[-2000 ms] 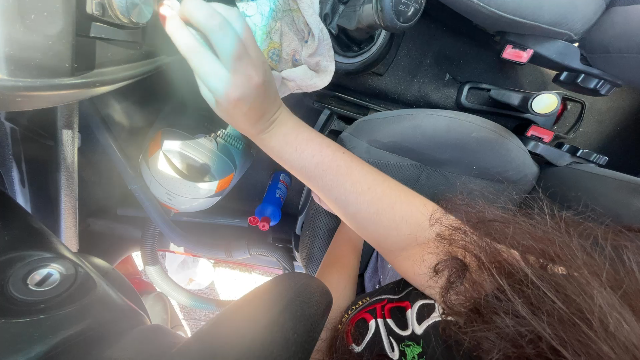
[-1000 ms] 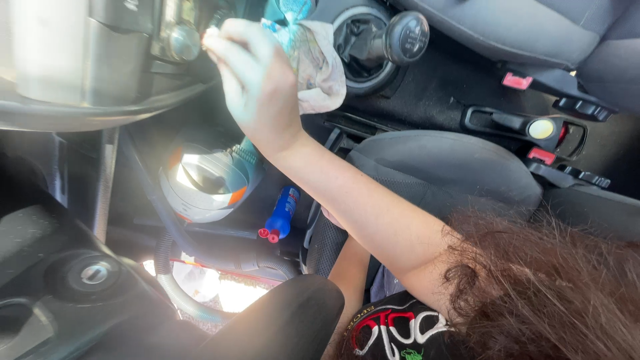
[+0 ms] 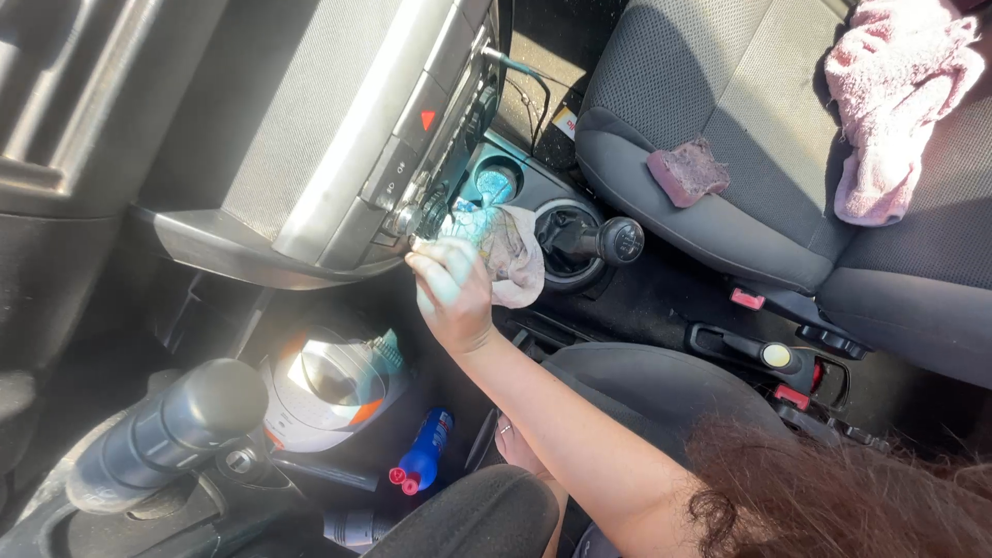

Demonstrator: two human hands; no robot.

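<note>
My right hand [image 3: 457, 294] reaches to the lower centre of the dashboard, fingertips bent together beside a silver control knob [image 3: 406, 219]. A thin, patterned pale cloth [image 3: 515, 256] is held in it and hangs toward the gear lever [image 3: 620, 241]. Part of the cloth lies in bright bluish light near the cup holder [image 3: 508, 172]. My left hand [image 3: 518, 448], with a ring on one finger, is low by the seat edge, mostly hidden behind my right forearm and knee; what it holds cannot be told.
A worn pink sponge [image 3: 688, 172] and a pink towel [image 3: 899, 108] lie on the passenger seat. In the footwell are a white and orange container [image 3: 322, 387] and a blue bottle with red caps [image 3: 430, 446]. The handbrake [image 3: 748, 349] stands between the seats. A cable [image 3: 535, 74] hangs from the dashboard.
The view has shifted, bringing the sponge and towel into sight. My right hand stays by the dashboard controls with the cloth. More of my left hand shows now.
</note>
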